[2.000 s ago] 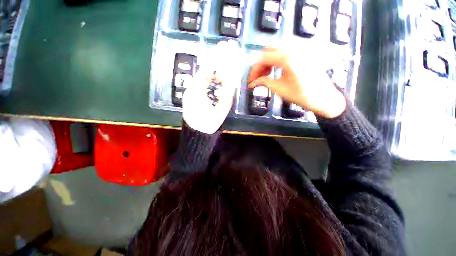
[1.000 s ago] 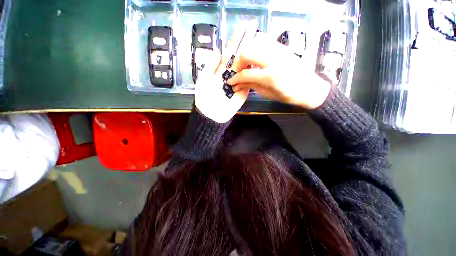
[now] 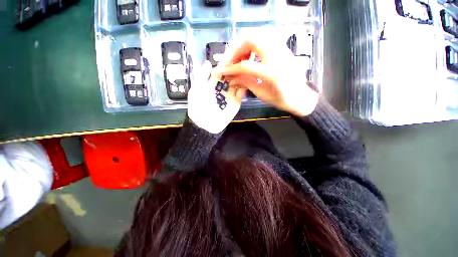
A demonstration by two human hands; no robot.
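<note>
My left hand (image 3: 208,106) is palm up at the tray's near edge and holds several small dark parts (image 3: 221,95). My right hand (image 3: 266,78) is over the palm and the tray, its fingers bent close together near the left fingers; whether they pinch a part is not clear. Black phone housings with pale openings lie in the clear tray (image 3: 111,106), one at the near left (image 3: 133,75) and one beside it (image 3: 175,70). Another housing (image 3: 216,50) is partly hidden by my hands. Glare washes out the tray's right side.
Stacked clear trays (image 3: 369,100) with black frames (image 3: 450,59) stand at the right. Dark blocks (image 3: 37,12) lie at the far left. A red stool (image 3: 115,159), white cloth (image 3: 22,180) and a carton (image 3: 37,233) are below the bench edge. My hair covers the lower middle.
The view has shifted, so the tray sits further left than two seconds ago. My right hand has moved from over the tray to my left palm. A thin dark tool seen between my hands no longer shows.
</note>
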